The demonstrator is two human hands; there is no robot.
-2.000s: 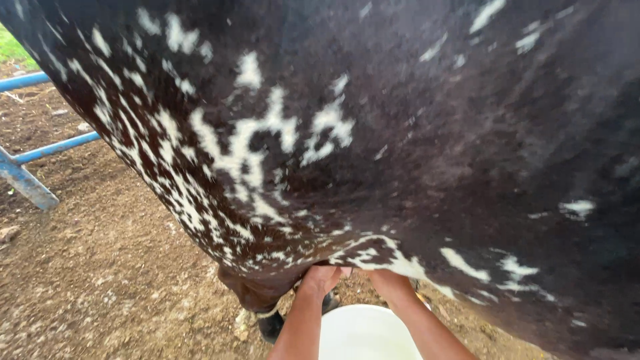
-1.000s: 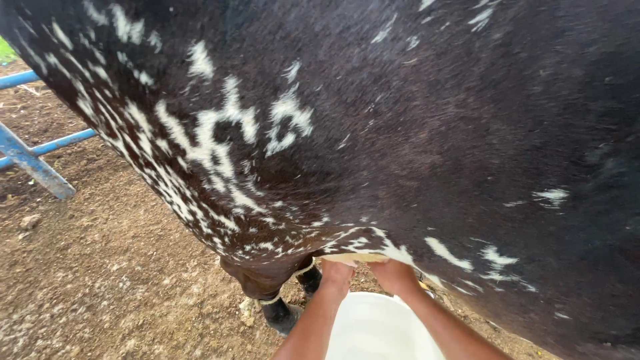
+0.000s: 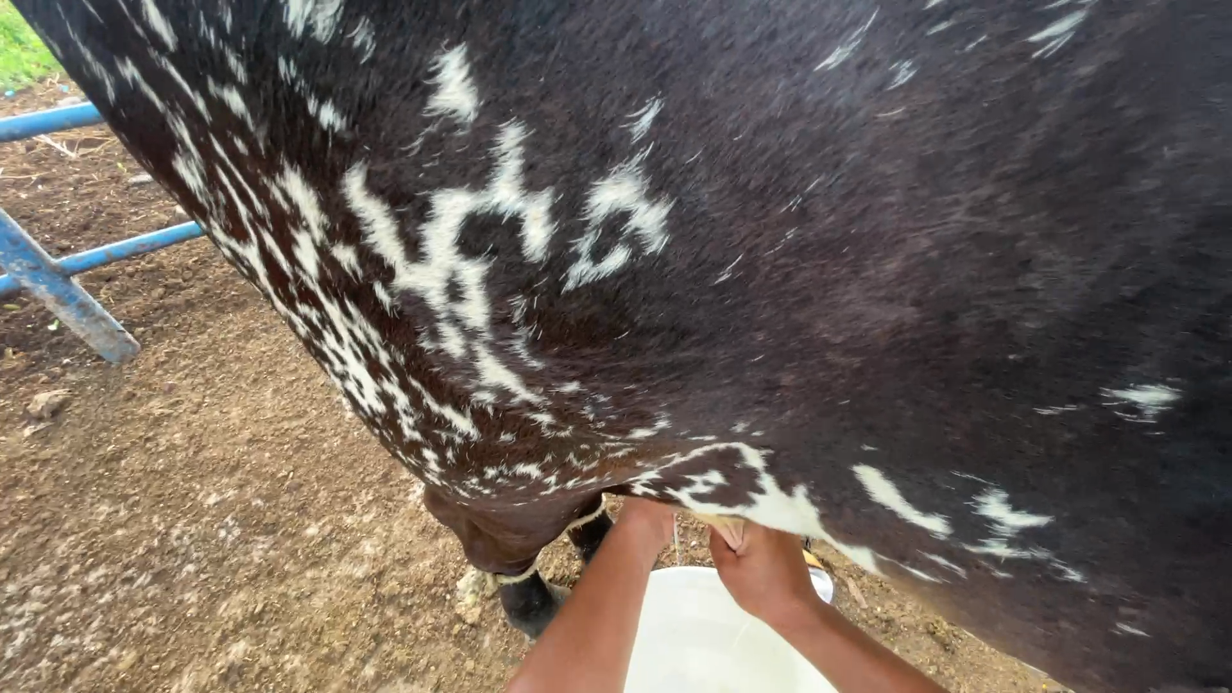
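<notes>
A dark brown cow [image 3: 818, 241] with white patches spans most of the view. Under its belly, my left hand [image 3: 647, 520] is partly hidden by the flank, with its fingers out of sight; a thin white stream of milk [image 3: 677, 541] falls beside it. My right hand [image 3: 762, 570] is closed around a pale teat [image 3: 733, 531], whose upper part shows above the fist. Below both hands stands a white bucket [image 3: 698, 626], its rim partly covered by my right forearm.
The cow's dark lower legs [image 3: 529, 602] stand left of my left forearm, with pale rope around them. Brown dirt ground [image 3: 221, 500] surrounds the bucket. Blue metal rails [image 3: 125, 248] with a slanted post [image 3: 72, 298] stand at the far left.
My right hand has come lower and shows more fully beneath the belly, with the teat visible at it. A thin milk stream now shows beside my left hand.
</notes>
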